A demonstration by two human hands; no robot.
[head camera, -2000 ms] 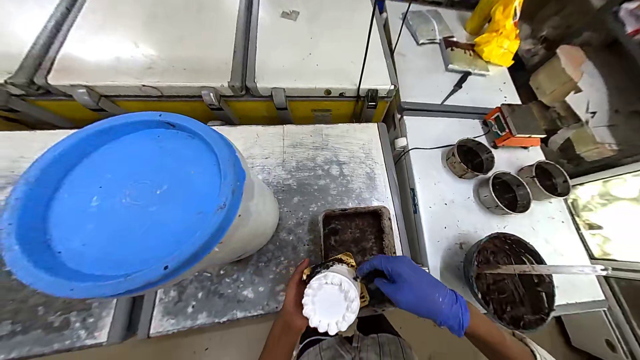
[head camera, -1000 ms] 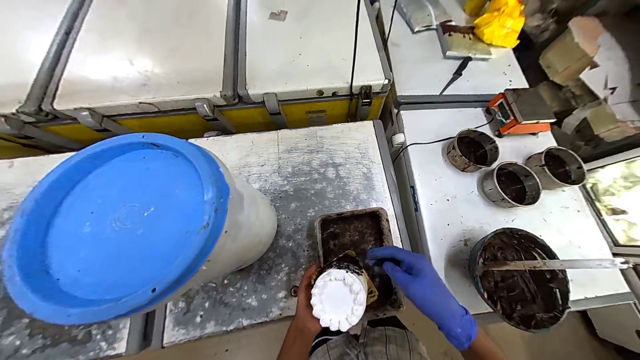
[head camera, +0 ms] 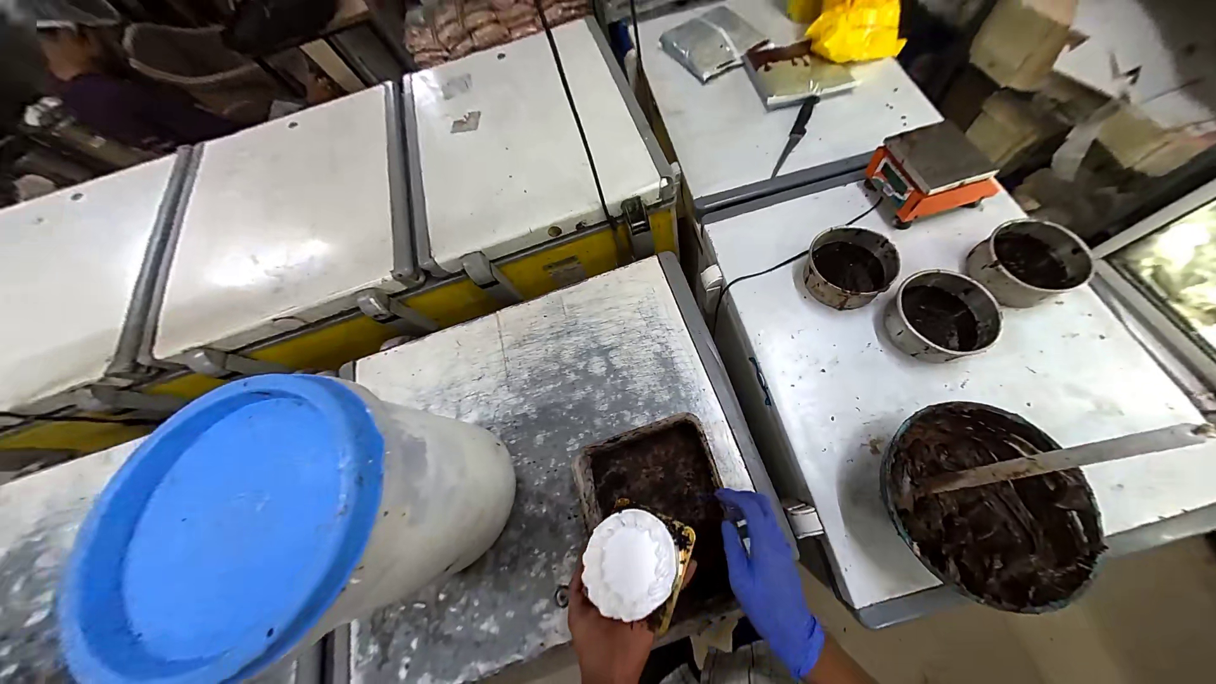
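Note:
My bare left hand [head camera: 611, 632] holds a small cake with white frosting [head camera: 630, 564] on a gold cake board [head camera: 678, 579], over the near left part of a rectangular metal tray [head camera: 585, 475]. Dark crumbs [head camera: 655, 465] cover the tray's bottom. My right hand [head camera: 768, 579], in a blue glove, is at the tray's right side, fingers bent and apart from the cake; whether crumbs are between its fingertips is hard to tell. Dark bits show along the cake's lower side. The frosted top faces up.
A large white drum with a blue lid [head camera: 247, 522] stands left. On the right-hand white top are a bowl of dark chocolate mixture [head camera: 997, 513] with a long spatula [head camera: 1064, 458], several round cake tins [head camera: 942, 315] and an orange scale [head camera: 940, 171]. A knife [head camera: 796, 133] lies behind; a person [head camera: 133, 104] is far left.
My gloved right hand has moved from close beside the cake to the tray's right side. The left hand keeps its hold on the cake. The view has shifted.

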